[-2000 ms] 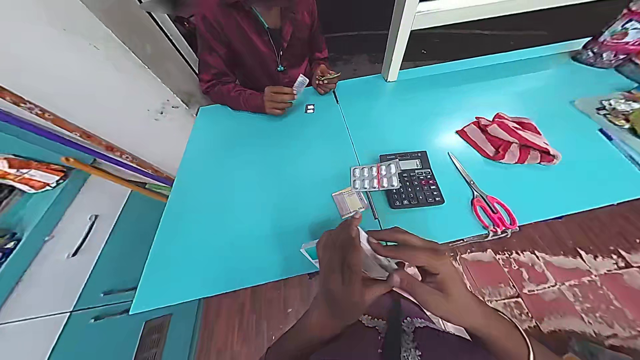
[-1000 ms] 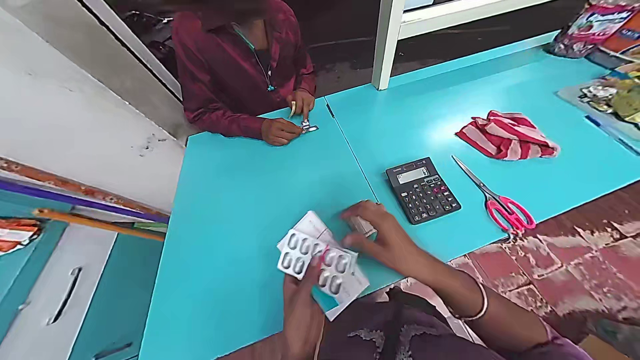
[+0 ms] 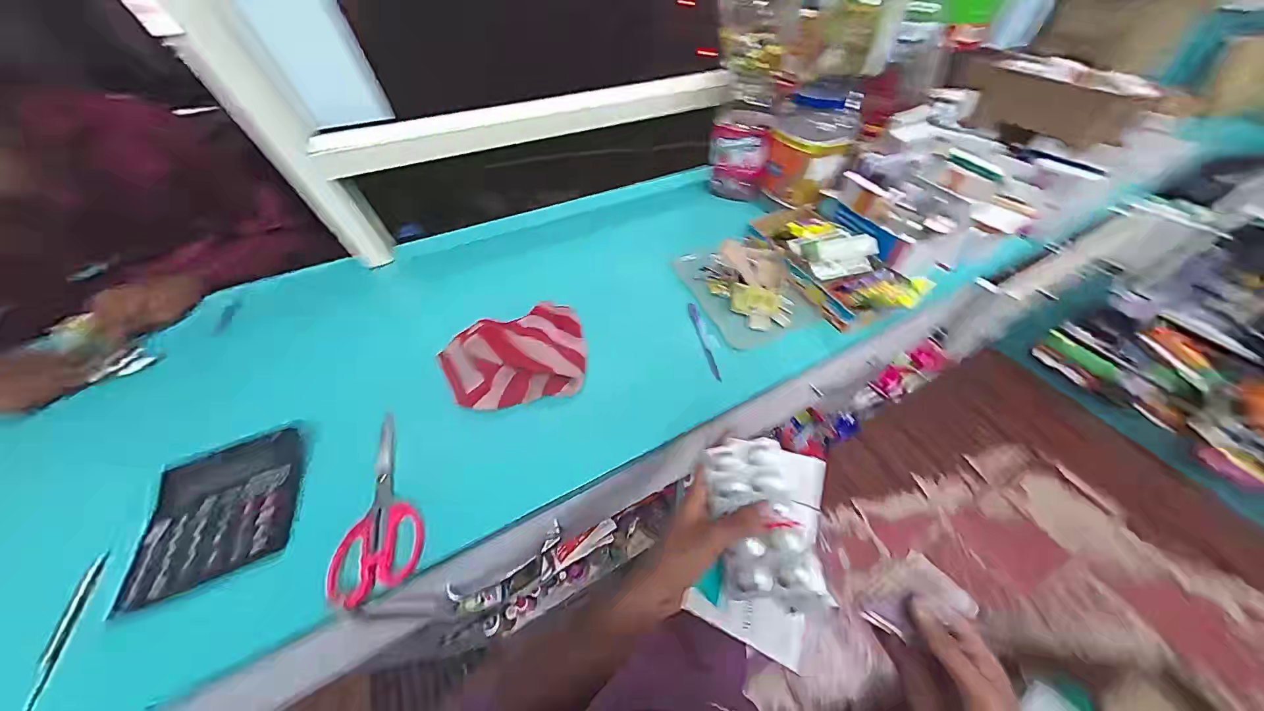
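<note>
Blister packs of large tablets (image 3: pixel 765 523), with white cards or box pieces behind them, are gripped in my left hand (image 3: pixel 706 533) beyond the counter's front edge. Lower right, my right hand (image 3: pixel 953 642) holds a small pale packet (image 3: pixel 918 597), blurred by motion. Red-handled scissors (image 3: pixel 375 543) lie on the turquoise counter (image 3: pixel 612 267), left of my left hand. A black calculator (image 3: pixel 222 513) rests left of the scissors, and a red-and-white striped cloth (image 3: pixel 518 360) lies behind them.
Another person's hands (image 3: pixel 138 311) hold something shiny at the far left. A pen (image 3: pixel 706 341) lies beside a tray of small items (image 3: pixel 755 296). Plastic jars (image 3: pixel 805 148) and boxes crowd the counter's right end. A white frame post (image 3: pixel 276 128) stands at the back edge. Stocked shelves run below the counter.
The view has swung far to the right. My hands, together over the counter's edge one second ago, are now apart beyond it, with the blister packs still in my left hand.
</note>
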